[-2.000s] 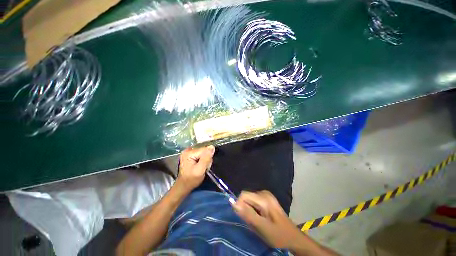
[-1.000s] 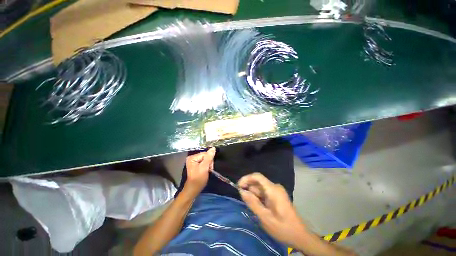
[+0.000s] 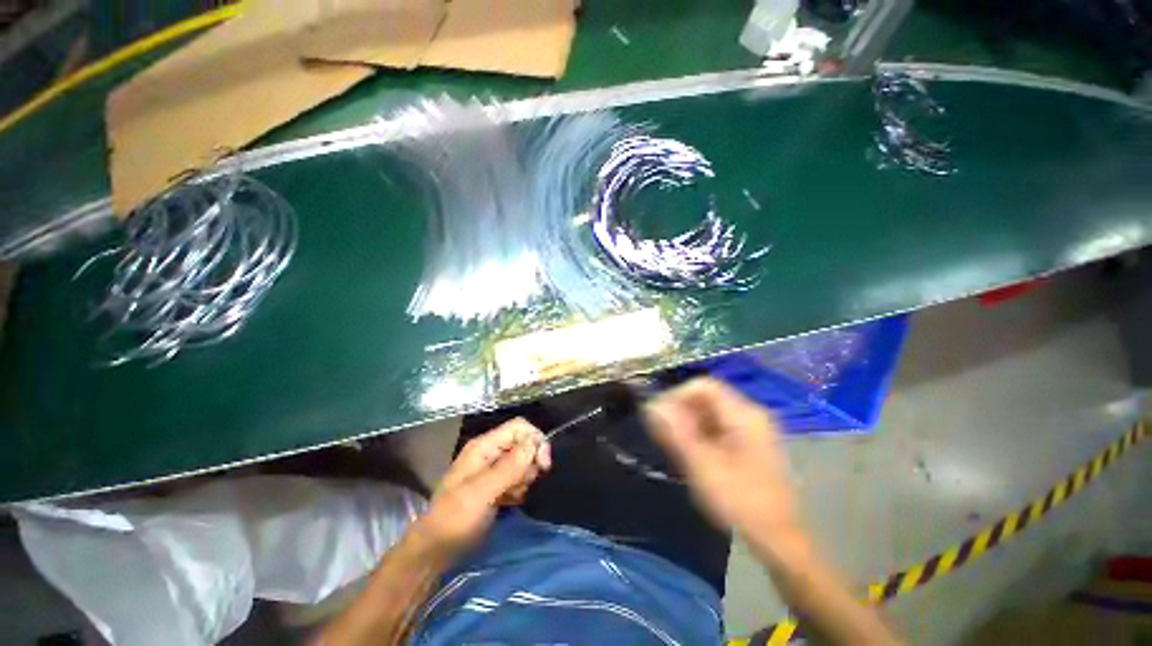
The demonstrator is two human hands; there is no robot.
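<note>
My left hand (image 3: 499, 464) is closed on a thin strand (image 3: 575, 423) just in front of the table edge, over my lap; a short tip sticks out to the right. A pale curved length also shows below, near the dark seat. My right hand (image 3: 708, 423) is raised near the table edge, blurred; whether it holds anything cannot be told. On the table lie a clear tubing bundle (image 3: 486, 240), a C-shaped coil of dark-purple and white lengths (image 3: 619, 221) and a yellow-cream block (image 3: 584, 347) at the edge.
A tangled silver-grey pile (image 3: 202, 265) lies at the left, a small strand bundle (image 3: 910, 126) at the far right. Cardboard sheets (image 3: 240, 88) lie behind the rail. A blue bin (image 3: 840, 379) is under the table; a white plastic bag (image 3: 215, 549) hangs below left.
My right hand has moved away from my left, up and right toward the table edge. The strand no longer spans straight between both hands. The camera view has shifted slightly.
</note>
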